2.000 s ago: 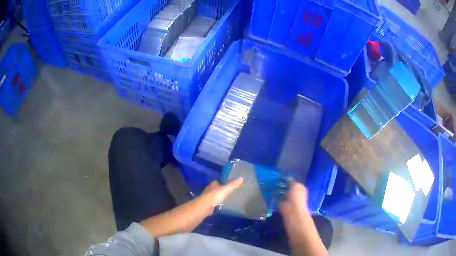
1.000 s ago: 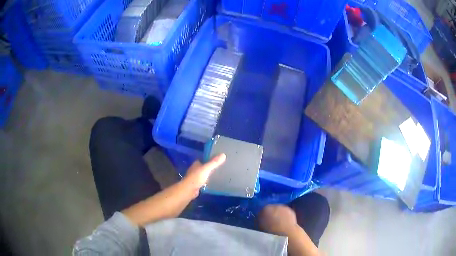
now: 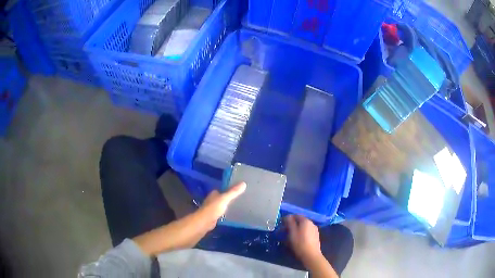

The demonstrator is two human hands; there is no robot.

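Note:
My left hand [image 3: 220,207] holds a square metal plate [image 3: 255,194] by its left side, thumb on top. Its upper face is bare grey, with light blue along its left and bottom edges. My right hand [image 3: 303,234] is just off the plate's lower right corner, fingers curled; whether it holds film there cannot be told. The plate is over the near rim of the solid blue bin [image 3: 179,142]. In the bin, silver plates on edge [image 3: 229,117] form a row on the left and a smoother grey row [image 3: 309,144] lies on the right. Shiny film [image 3: 252,239] shows dimly between my legs.
A perforated blue crate [image 3: 138,68] with plates stands at upper left. An upright blue bin [image 3: 325,27] with red markings is behind. At right, a brown board [image 3: 380,146] bears a leaning light-blue plate stack [image 3: 404,89] and glaring white plates [image 3: 427,198]. My knees flank the bin's near side.
Two seconds ago blue film covered the plate's right part with my right hand on it; now that face is bare. My right hand has moved down, then slightly up beside the plate's corner.

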